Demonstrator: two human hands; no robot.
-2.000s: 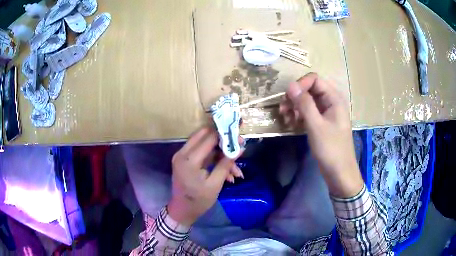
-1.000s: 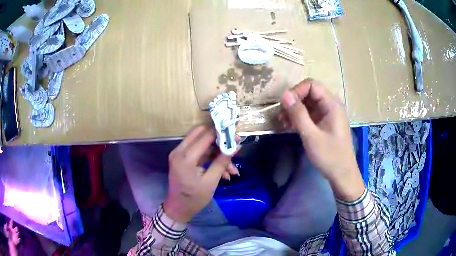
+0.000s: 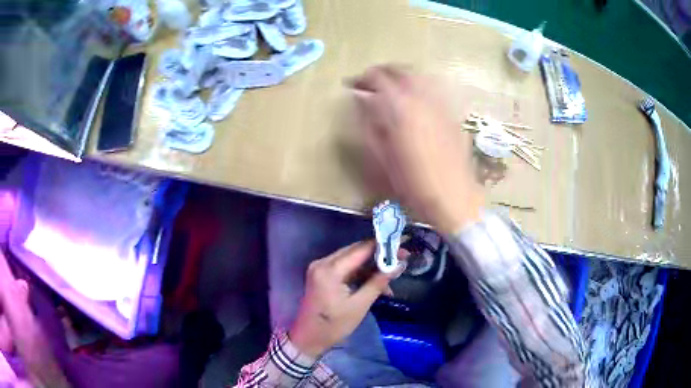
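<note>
My left hand (image 3: pixel 337 299) holds a white-grey foot-shaped moulded part (image 3: pixel 388 236) over my lap at the bench edge, toes pointing away and its recessed, dark-marked face up. My right hand (image 3: pixel 401 136) is blurred above the bench, left of the sticks; whether it holds anything is unclear. A thin stick (image 3: pixel 514 206) lies near the bench's front edge, right of my right wrist. A round white cup (image 3: pixel 492 141) sits among several pale sticks (image 3: pixel 526 148), beside dark wet stains (image 3: pixel 492 171).
Overlapping grey-white parts (image 3: pixel 250 72) lie at the left, beside a black smartphone (image 3: pixel 121 102). A small white bottle (image 3: pixel 525 51), swab packet (image 3: pixel 563 87) and long-handled brush (image 3: pixel 662 170) are at the right. A blue bin of parts (image 3: pixel 617 318) stands lower right; another person's arm (image 3: pixel 30 333) shows lower left.
The view has swung left. My right hand has moved left across the bench toward the pile, and the stick no longer shows in its fingers. My left hand still holds the part.
</note>
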